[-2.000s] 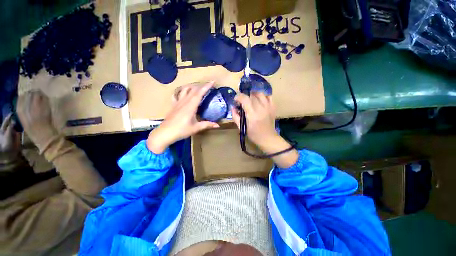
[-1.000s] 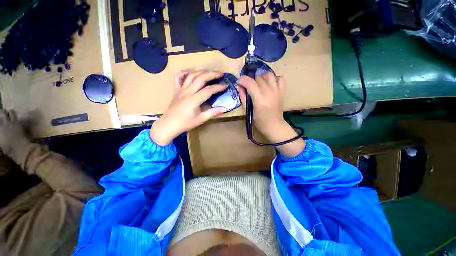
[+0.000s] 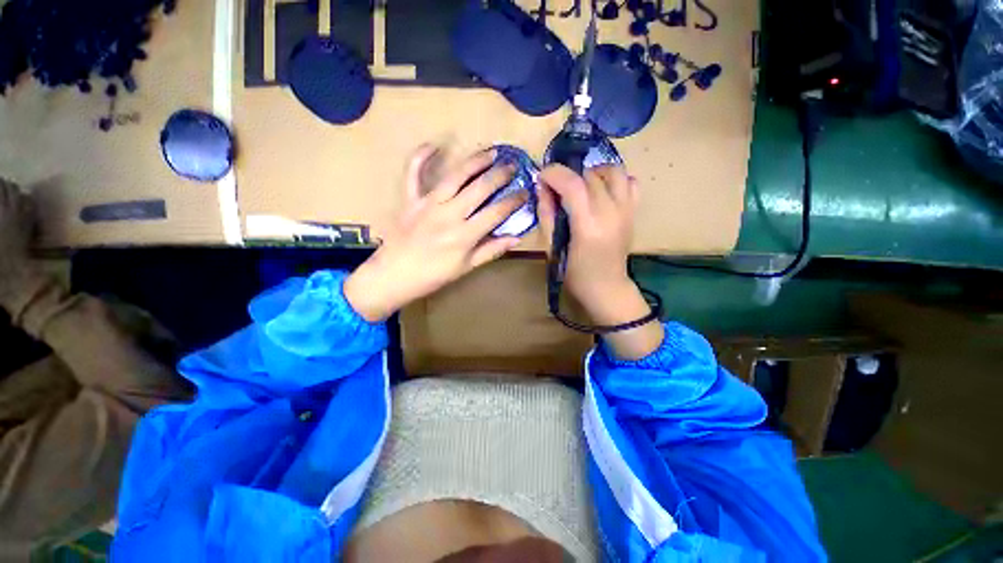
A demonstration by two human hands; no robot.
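Observation:
My left hand point(image 3: 445, 214) lies over a dark oval cover point(image 3: 513, 196), its fingers spread across the shiny face near the cardboard's front edge. My right hand point(image 3: 592, 225) holds the black soldering iron point(image 3: 562, 236), its metal tip pointing away from me over the cardboard. The right fingertips are close to the held cover's right rim; whether they touch it I cannot tell. Another dark cover point(image 3: 586, 151) lies partly under the iron and the right fingers. More covers lie beyond, one single point(image 3: 330, 79) and some overlapping point(image 3: 515, 55).
Cardboard sheet point(image 3: 693, 187) on the green bench point(image 3: 880, 187). Small dark parts lie at far right point(image 3: 693, 79) and in a heap point(image 3: 77, 39) at far left. A dark station with red light point(image 3: 841, 83) and plastic bag are at right. An open carton point(image 3: 484, 319) is below; a person's tan sleeve is at left.
The view has shifted, so the bench items sit higher. My left fingers have moved further over the cover. The iron stays in my right hand, its handle now lying more plainly visible.

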